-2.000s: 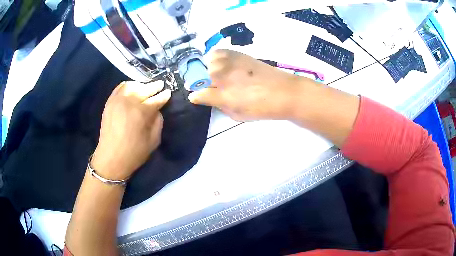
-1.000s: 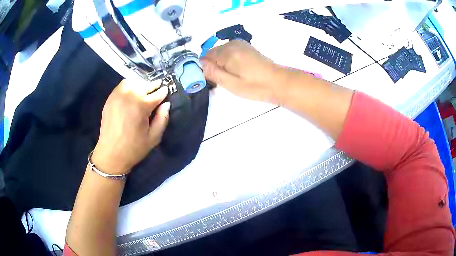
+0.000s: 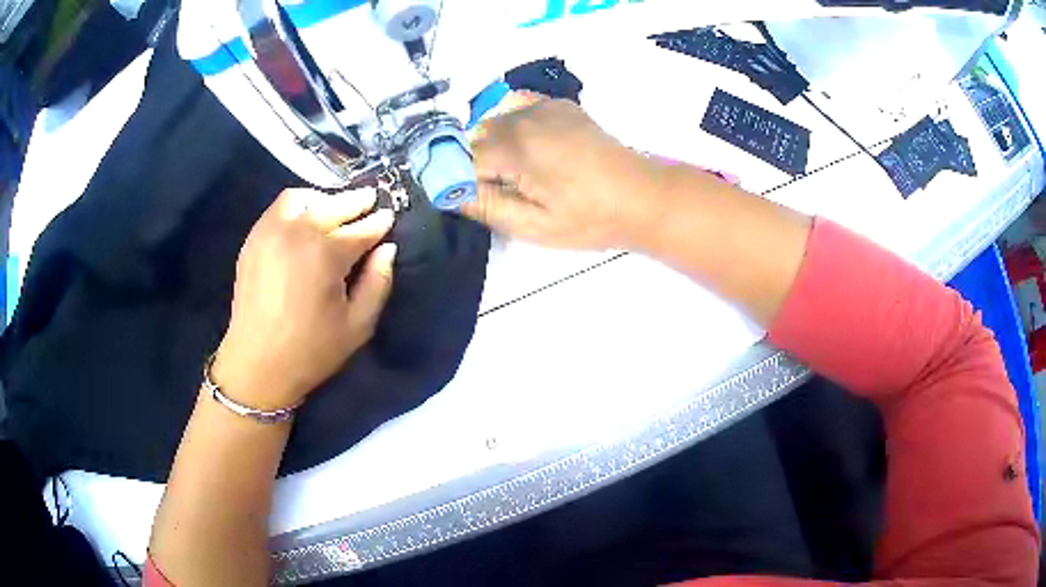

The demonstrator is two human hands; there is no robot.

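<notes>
The black fabric point(image 3: 126, 287) lies on the white table, left of and under the needle area. My left hand point(image 3: 310, 275) rests on it with fingertips close to the presser foot point(image 3: 396, 189), thumb and fingers bent on the cloth. The blue-grey cylinder point(image 3: 445, 172) stands just right of the foot. My right hand point(image 3: 556, 172) is beside the cylinder, fingers curled at its right side; whether it holds cloth is hidden. The needle tip is too small to tell.
The white machine head point(image 3: 218, 52) is at upper left. Black labels point(image 3: 755, 131) and black strips point(image 3: 734, 57) lie at right. Small black pieces point(image 3: 545, 77) lie behind my right hand. A pink handle point(image 3: 717, 174) shows behind my forearm. A ruler strip point(image 3: 596, 462) follows the near edge.
Over the two seconds, my right hand moves off the cloth in front of the cylinder, then back against the cylinder's right side. My left thumb has drawn back from the foot.
</notes>
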